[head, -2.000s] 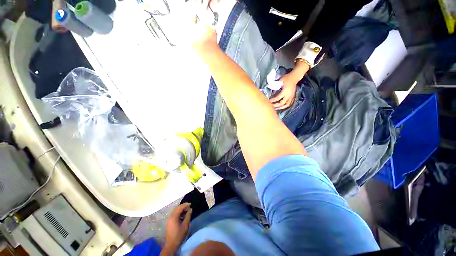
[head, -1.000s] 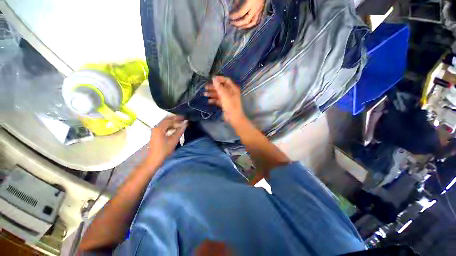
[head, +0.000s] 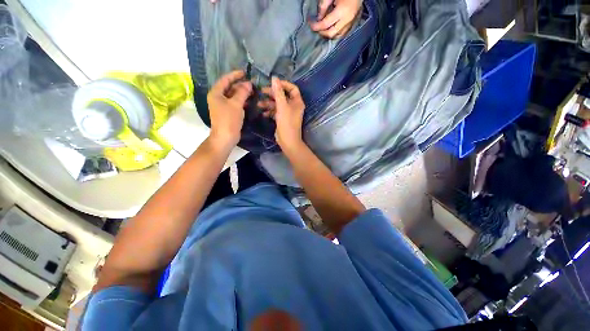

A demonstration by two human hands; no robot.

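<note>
Grey garments point(head: 388, 110) with dark blue edges lie in a large pile in front of me. My left hand point(head: 228, 106) is over the pile's near left part, its fingertips pinched at a small thin dark thing point(head: 249, 67); what it is cannot be made out. My right hand point(head: 288, 111) is just right of it, fingers bent and close together, facing the left hand. Something dark shows between the two hands, too blurred to tell whether the right fingers hold it. Another person's hand point(head: 338, 18) rests on the garments at the top.
A yellow-green bottle with a grey lid point(head: 110, 113) lies on the white table point(head: 97, 200) at left, beside clear plastic point(head: 48, 103). A blue crate point(head: 495, 97) stands right of the pile. A beige box point(head: 29, 252) is at lower left.
My right arm has come back from reaching over the table. My left hand has risen from beside my lap to the garments, close to my right hand.
</note>
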